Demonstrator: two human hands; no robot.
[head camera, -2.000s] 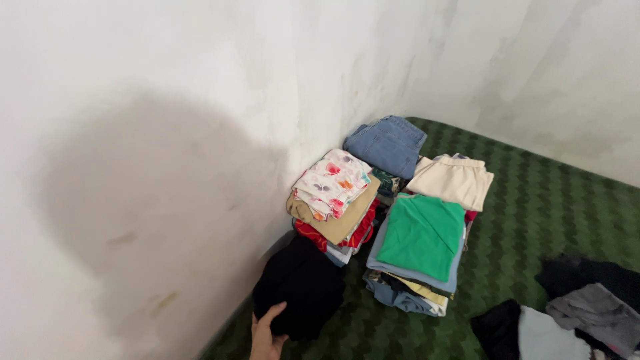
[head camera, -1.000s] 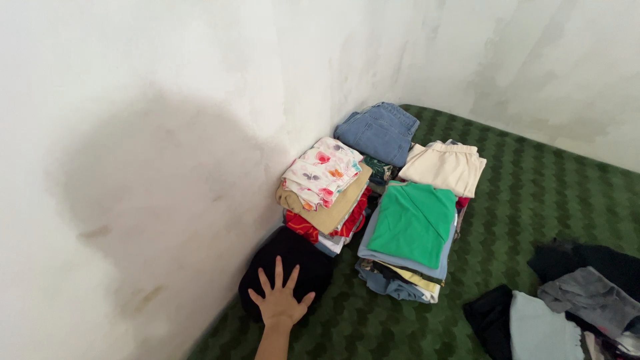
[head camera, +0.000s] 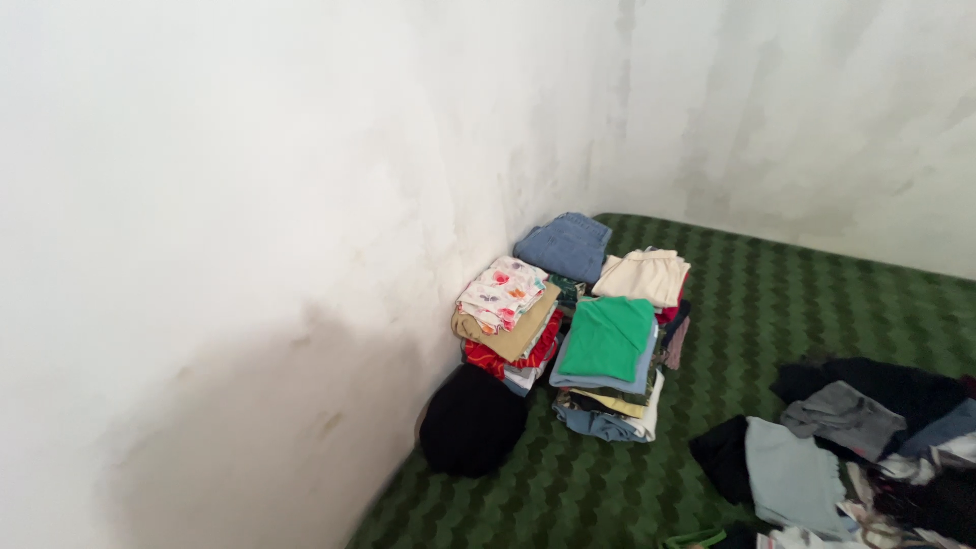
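Neither of my hands is in view. A bunched black cloth item (head camera: 473, 421) lies against the wall, in front of a stack topped by a folded white floral garment (head camera: 503, 293) over a tan one (head camera: 515, 343) and red cloth (head camera: 483, 358). To the right stands another stack with a folded green garment (head camera: 608, 338) on top and blue, yellow and denim pieces beneath. Behind them are folded blue denim (head camera: 566, 248) and a folded cream garment with a gathered waist (head camera: 644, 278).
A loose heap of clothes spreads at the lower right, with a gray piece (head camera: 845, 418), a light blue-gray piece (head camera: 793, 476) and black cloth (head camera: 720, 457). Everything lies on a green patterned cover (head camera: 762, 305). Stained white walls (head camera: 366, 229) meet at the back corner.
The hand that touched the black cloth has left the view. The black cloth stays beside the floral-topped stack, by the wall.
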